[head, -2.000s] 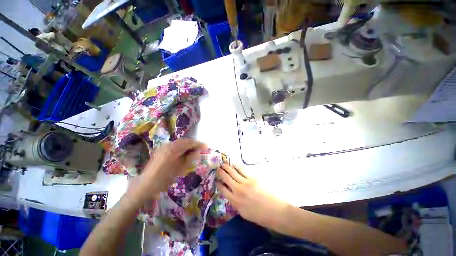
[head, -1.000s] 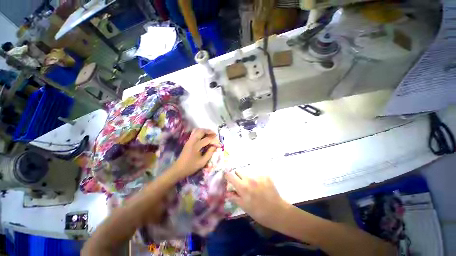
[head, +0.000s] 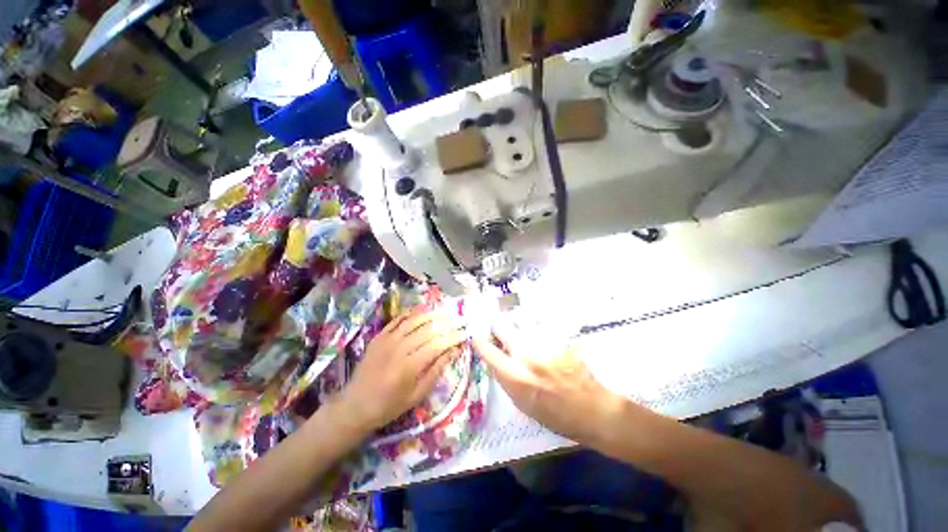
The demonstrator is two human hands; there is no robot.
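Observation:
The floral garment (head: 249, 301) lies heaped left of the needle, with part of it hanging over the table's front edge. My left hand (head: 411, 358) lies flat on the cloth, fingers pressing it near the presser foot. My right hand (head: 541, 379) is just right of it, fingertips at the cloth's edge; glare hides whether they pinch it. The white sewing machine head (head: 634, 156) stands over the cloth. The presser foot area (head: 486, 296) is just beyond my fingertips and washed out by bright light.
Black-handled scissors (head: 915, 286) lie at the far right. Dark snips (head: 647, 235) show partly under the machine arm. A bobbin (head: 693, 83) and thin silver pieces (head: 764, 94) are on the machine top. A second machine (head: 62, 379) stands at left. Printed paper (head: 884, 182) hangs at right.
The cloth and both hands have come up to the presser foot. My left hand has flattened onto the cloth from a raised, bent-finger hold. The camera view has shifted toward the machine.

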